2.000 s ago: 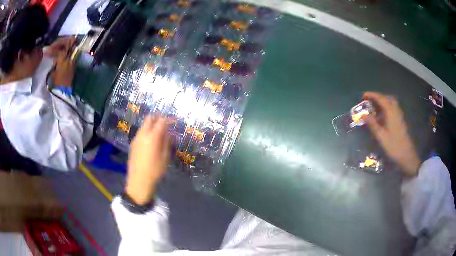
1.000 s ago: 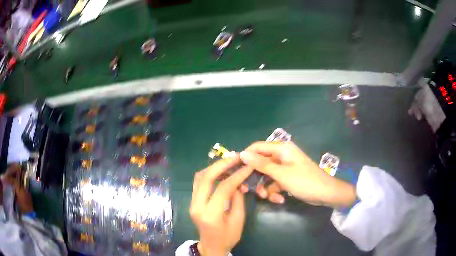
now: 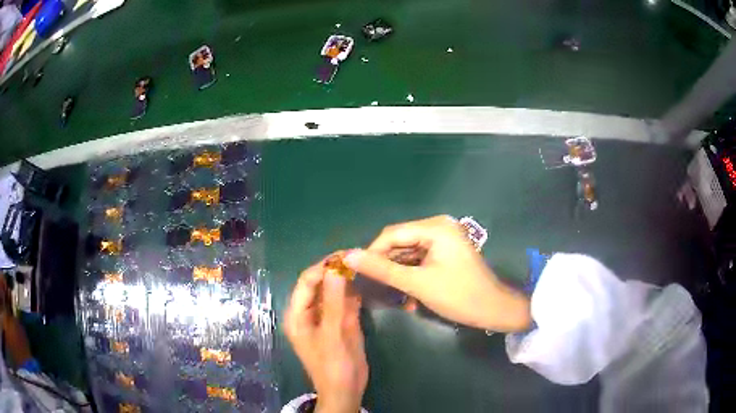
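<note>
My left hand (image 3: 331,323) holds a small part with an orange flex cable (image 3: 340,266) between thumb and fingertips, over the green bench. My right hand (image 3: 444,270) meets it from the right, its thumb and finger at the edge of the orange piece. A dark piece shows blurred within the right hand's fingers; I cannot tell exactly what it is. A white-rimmed watch housing (image 3: 473,233) lies just behind my right hand, partly hidden. The blister tray (image 3: 266,323) at the left bears rows of dark parts with orange patches.
Behind the pale rail (image 3: 452,121), the green conveyor carries several small units, one a white-rimmed housing (image 3: 336,48). On the bench at right lie another housing (image 3: 579,151) and a small orange-dark part (image 3: 588,189). A red-digit display (image 3: 729,168) stands at the right edge.
My view has swung from the tray to the bench. My left hand has left the tray and come together with my right hand. The small orange part now shows at their fingertips.
</note>
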